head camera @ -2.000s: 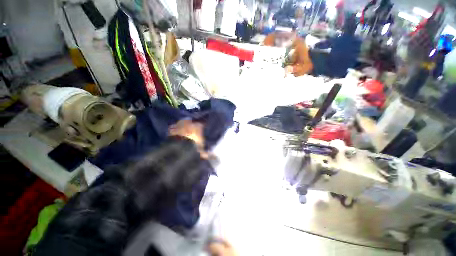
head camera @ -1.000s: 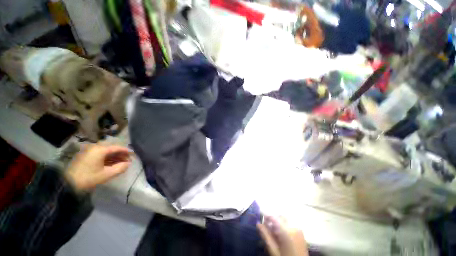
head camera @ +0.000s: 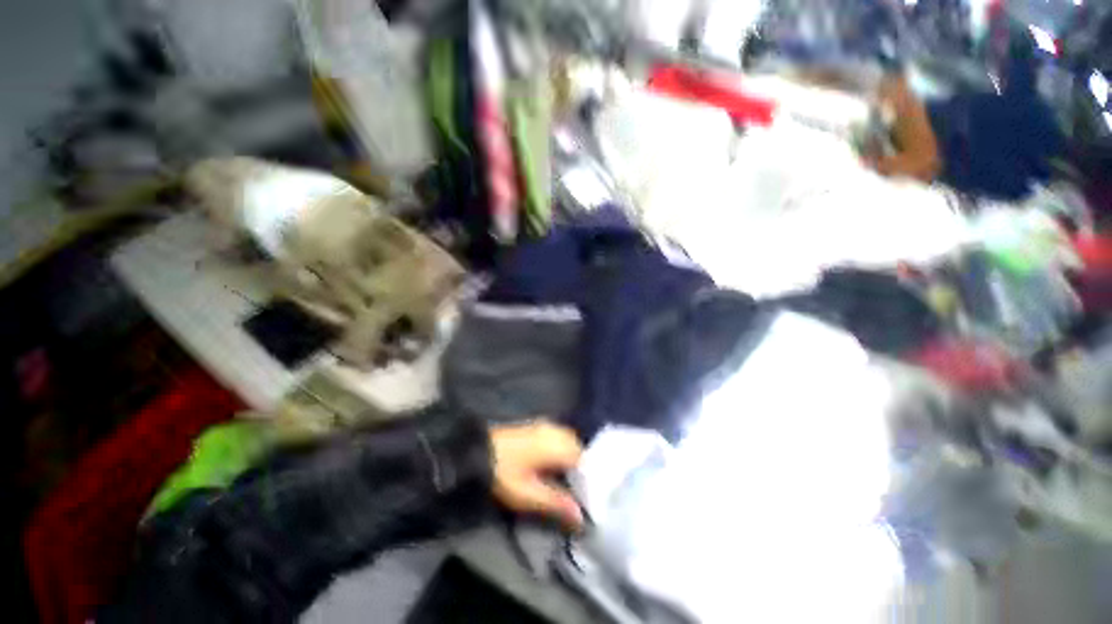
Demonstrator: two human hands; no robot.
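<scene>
A navy garment (head camera: 634, 329) with a grey panel (head camera: 515, 366) lies bunched on the table in the middle of the view. My left hand (head camera: 539, 473), in a dark sleeve, is at the garment's near edge, beside a white fabric piece (head camera: 624, 469). The frame is blurred, and I cannot tell if the fingers grip the cloth. Strong lamp glare covers the area right of the garment. My right hand is not visible.
A second cream sewing machine (head camera: 366, 262) stands at the left, with a dark flat object (head camera: 290, 332) beside it. Hanging striped garments (head camera: 494, 134) are behind. Red cloth (head camera: 122, 488) lies low at the left. Blurred machine parts are at the right.
My view has swung left. My left hand has moved from the left side of the garment to its near edge. My right hand has gone out of sight. The garment's grey panel shows less.
</scene>
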